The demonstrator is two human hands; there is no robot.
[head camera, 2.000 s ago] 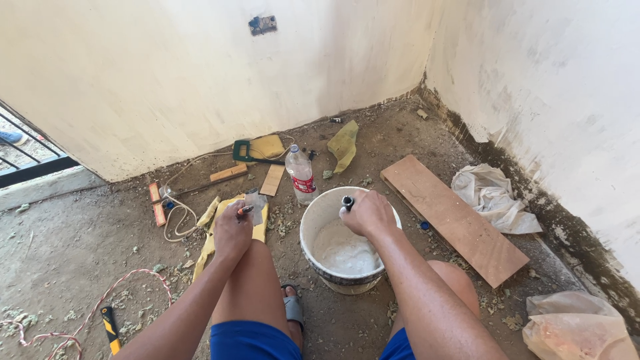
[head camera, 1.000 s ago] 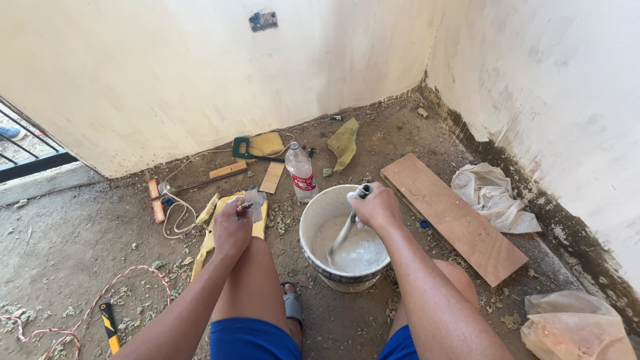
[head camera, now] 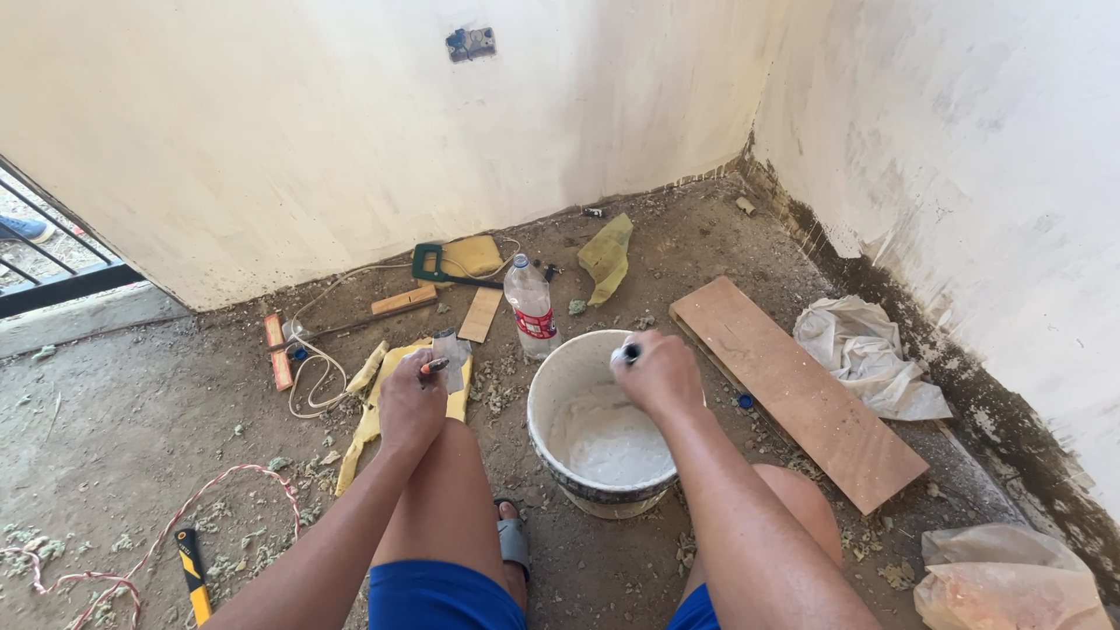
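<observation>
A round bucket (head camera: 544, 437) holding a wet whitish mix (head camera: 612, 442) stands on the dirt floor between my legs. Over its right rim, my right hand (head camera: 658, 372) is closed around the dark-ended handle of a tool whose lower part is hidden by the hand. My left hand (head camera: 411, 398), by my left knee, grips a putty knife (head camera: 452, 359) with an orange and black handle and a flat grey blade. Beneath that blade lies a piece of yellow foam (head camera: 459, 398). A plastic bottle (head camera: 531, 306) with a red label stands just behind the bucket.
A wooden board (head camera: 796, 394) and crumpled plastic sheet (head camera: 866, 354) lie at right, a plastic bag (head camera: 1011, 577) nearer me. Behind at left are a green-handled saw (head camera: 429, 262), wood pieces (head camera: 404, 301) and a cord (head camera: 306, 367). A yellow-black handled tool (head camera: 192, 573) and twisted wire (head camera: 210, 490) lie front left.
My right hand has stayed over the bucket while the tool in it has changed its tilt; its shaft showed in the mix one second ago and is hidden now. My left hand has barely moved.
</observation>
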